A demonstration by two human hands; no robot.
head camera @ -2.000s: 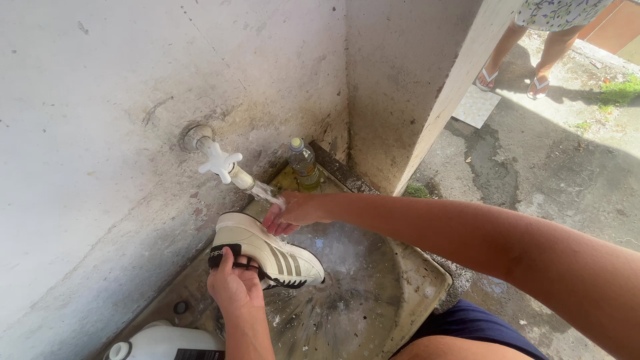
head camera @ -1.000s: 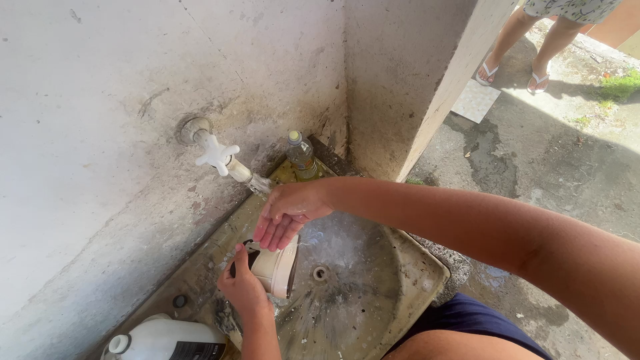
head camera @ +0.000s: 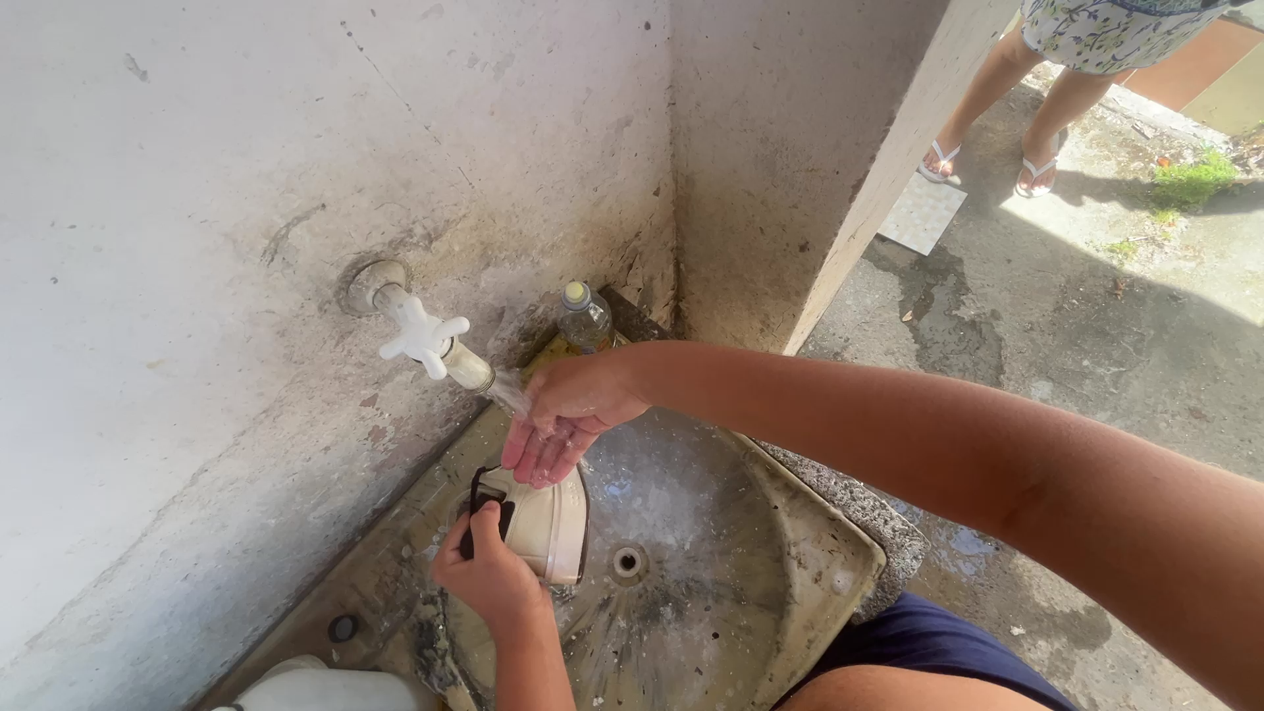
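Note:
Water runs from the white plastic tap on the wall onto my right hand, whose palm is up with the fingers pointing down to the left. It holds no object. Just below it, my left hand grips a cream sneaker by its dark opening, thumb on top. The shoe is tilted over the left side of the stained sink basin; much of its far end is hidden by my hands. The basin's drain hole lies right of the shoe.
A clear plastic bottle with a yellow cap stands at the back corner of the sink. A white container is at the bottom left. Walls rise behind and beside the basin. Another person in flip-flops stands outside at the upper right, by a loose tile.
The sneaker, first lying sideways with its striped side up, has been turned in my left hand. My right hand has opened out beneath the water stream.

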